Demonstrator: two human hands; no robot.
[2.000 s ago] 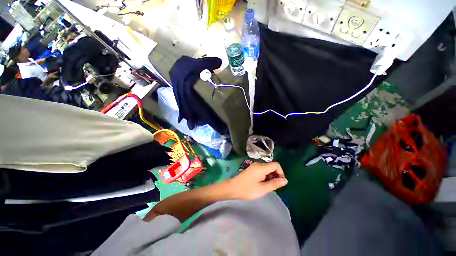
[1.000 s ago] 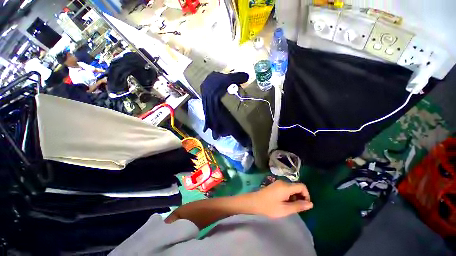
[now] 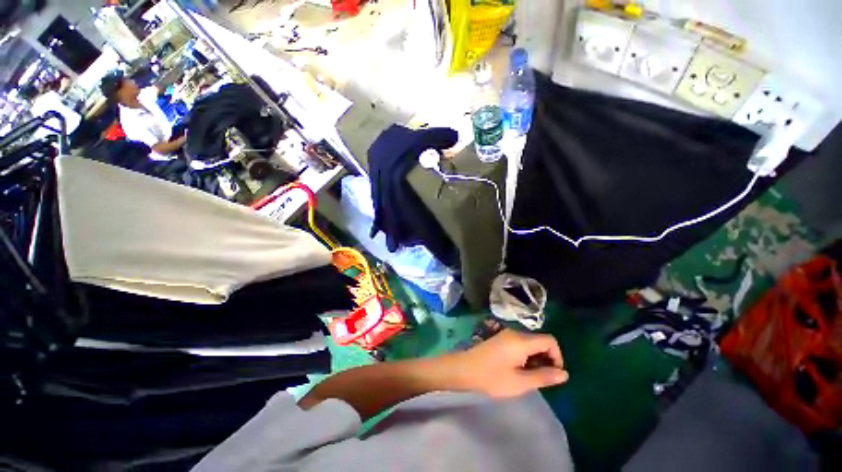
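My left hand (image 3: pixel 517 363) reaches in from the lower left over grey cloth (image 3: pixel 462 429) at the bottom. Its fingers are loosely curled towards the thumb, and I see nothing held; the inside of the palm is hidden. My right hand is out of the picture. On the left, a cream garment (image 3: pixel 175 230) hangs at the near end of a row of mostly black garments (image 3: pixel 175 387) on hangers (image 3: pixel 37 138). My hand does not touch them.
Navy cloth (image 3: pixel 397 184), plastic bottles (image 3: pixel 519 97) and a white cable (image 3: pixel 628 240) lie around the bench end. Black cloth (image 3: pixel 609 175) hangs below sockets. A toy trolley (image 3: pixel 369 323), pale coil (image 3: pixel 517 300) and orange-red bag (image 3: pixel 789 341) are low down. A person (image 3: pixel 143 120) sits at far left.
The view has swung left since two seconds ago, showing more of the hangers and the seated person. In the last second it shifted only slightly. My left hand keeps the same curled shape.
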